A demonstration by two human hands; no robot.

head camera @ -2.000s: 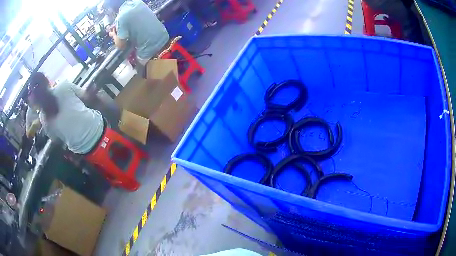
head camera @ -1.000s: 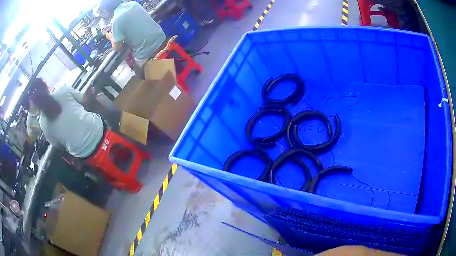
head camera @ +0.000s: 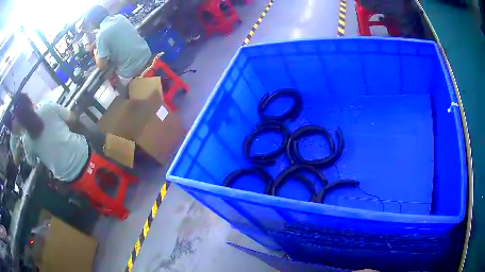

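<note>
A large blue plastic bin [head camera: 319, 210] fills the right half of the view, its open top facing me. Several black headbands [head camera: 316, 146] lie on its floor, mostly toward the left and near side, some overlapping. A thin dark wire [head camera: 375, 195] trails from the headband nearest the bin's near wall. Neither of my hands can be made out; only a tiny skin-toned sliver shows at the bottom edge, too small to identify.
Two seated people in light shirts work at a bench at left, on red stools [head camera: 101, 183]. An open cardboard carton [head camera: 143, 125] stands behind them, another carton [head camera: 66, 247] at lower left. Yellow-black tape [head camera: 149, 226] marks the floor. A green surface edge [head camera: 452, 58] runs along the right.
The view has shifted, so the bin and headbands sit farther left. The headbands keep their arrangement. The skin-toned shape at the bottom edge one second ago has nearly left the picture.
</note>
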